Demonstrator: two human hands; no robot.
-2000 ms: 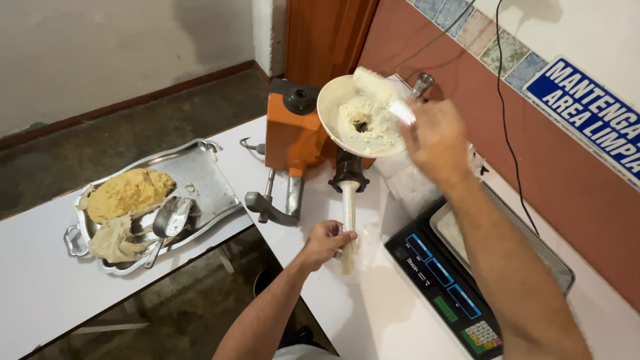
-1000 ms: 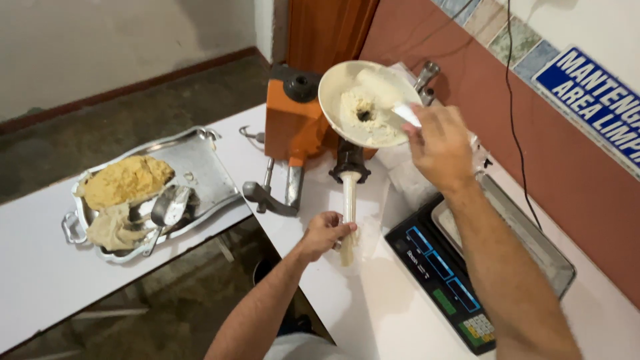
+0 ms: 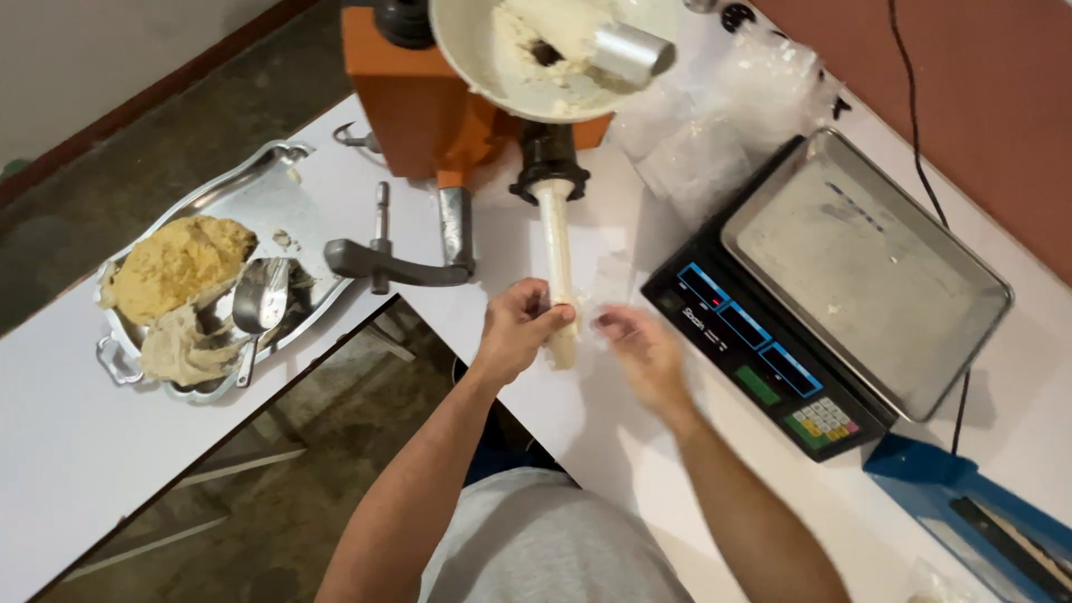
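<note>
My left hand [image 3: 521, 331] is closed around the lower part of a stuffing tube [image 3: 556, 239] covered by a thin clear film, with pale paste inside. The tube runs down from the dark outlet [image 3: 548, 163] of an orange grinder [image 3: 410, 100]. Beside it on the right, my right hand [image 3: 636, 347] is blurred, its fingertips near a wisp of clear plastic; whether it grips this is unclear. Above, a cream-coloured feed pan [image 3: 502, 88] holds pale paste [image 3: 578, 25] around a dark hole, and a metal cylinder-shaped tool [image 3: 634, 54] lies in it.
At left, a silver tray [image 3: 251, 180] bears yellow dough [image 3: 180, 260], beige dough [image 3: 184, 347] and a metal scoop [image 3: 261, 301]. A digital scale [image 3: 754, 335] stands at right, near clear plastic bags [image 3: 703, 126]. A metal hook [image 3: 356, 138] and a blue device [image 3: 946, 494] are also there.
My right hand has left the feed pan and come down beside the tube, letting go of the tool, which now lies in the pan. My left hand stays on the tube. The view has tipped downward.
</note>
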